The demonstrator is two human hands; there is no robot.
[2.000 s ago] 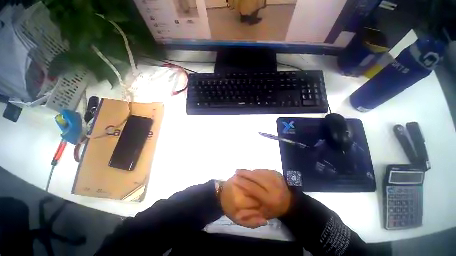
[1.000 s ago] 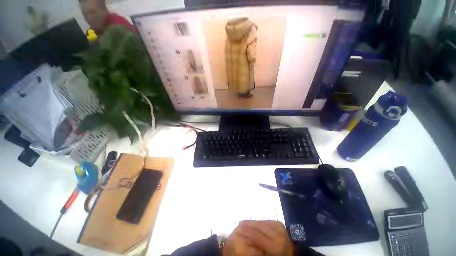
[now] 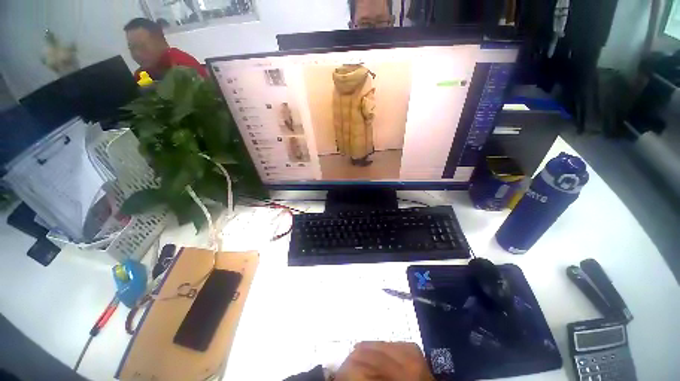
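My left hand [image 3: 349, 370] and right hand [image 3: 395, 360] are clasped at the bottom edge, partly cut off, with no object seen in them. Printed paper [image 3: 328, 305] lies in front of them, its details washed out. The black keyboard [image 3: 376, 236] sits beyond. The monitor [image 3: 257, 175] shows a photo of a long tan hooded coat beside smaller pictures. The black mouse [image 3: 490, 282] rests on the dark mouse pad [image 3: 485, 342], untouched. A thin pen [image 3: 406, 295] lies across the pad's left edge.
Left: brown folder [image 3: 156, 327] with smartphone [image 3: 208, 309], blue item [image 3: 130, 282], red-handled tool [image 3: 103, 318], plant [image 3: 179, 141], white basket [image 3: 123, 242]. Right: navy bottle [image 3: 538, 205], stapler [image 3: 605, 289], calculator [image 3: 601, 350]. Two people sit beyond the monitor.
The view has tilted up, showing the whole coat photo and the people beyond. My clasped hands now sit lower in view, partly cut off. The desk items have not visibly been moved.
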